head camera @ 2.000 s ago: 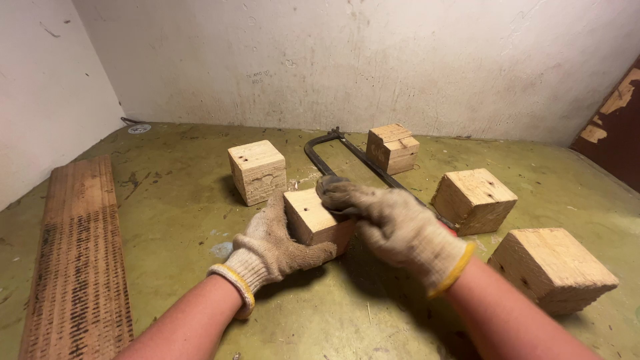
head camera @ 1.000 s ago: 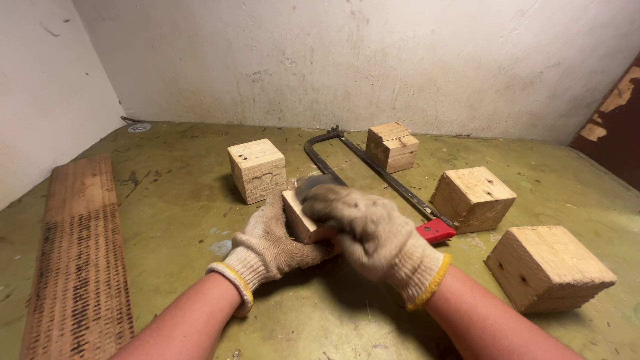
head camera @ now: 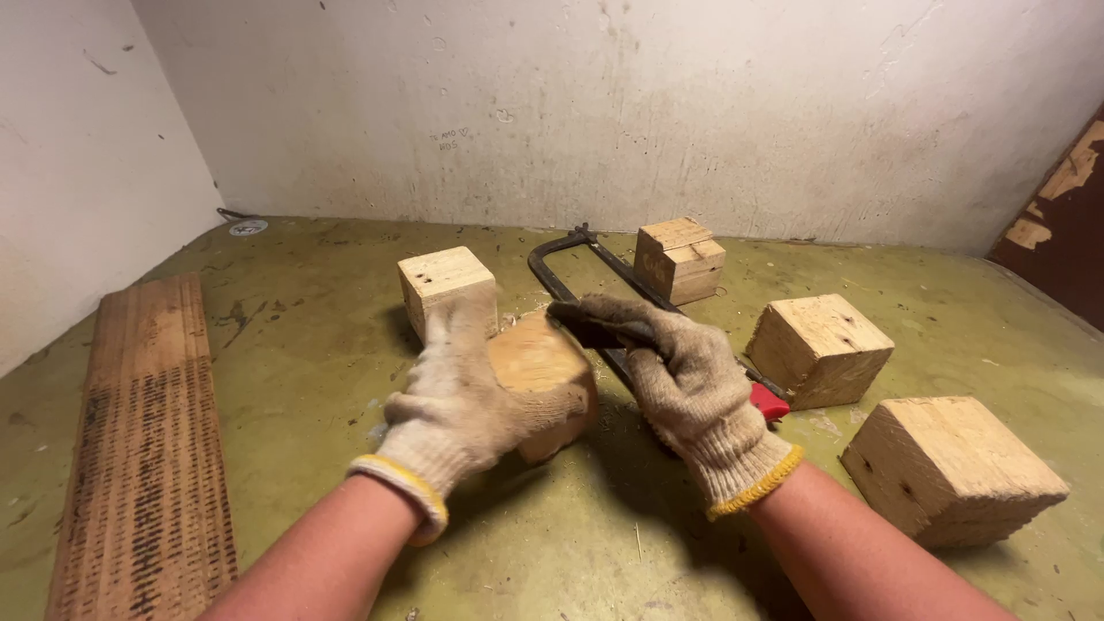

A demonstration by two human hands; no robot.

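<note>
Both my hands wear knitted work gloves with yellow cuff edges. My left hand (head camera: 466,388) holds a wooden block (head camera: 539,354) at the centre, its thumb side across the block's near face; hand and block are blurred. In my right hand (head camera: 686,366) is a dark, flat sheet (head camera: 595,328), likely sandpaper, its tip by the block's upper right edge. Behind and under that hand lies a hacksaw (head camera: 548,267) with a red handle (head camera: 768,402), its frame partly hidden.
Wooden blocks stand behind my left hand (head camera: 448,272), beyond the saw (head camera: 680,259), and on the right (head camera: 819,345) (head camera: 957,466). A wooden plank (head camera: 147,448) lies at the left of the green tabletop (head camera: 302,345). A wall (head camera: 604,112) rises behind.
My right hand has drawn back from over the block, so the block's face and the dark sheet show more. The block has been turned and tilted in my left hand.
</note>
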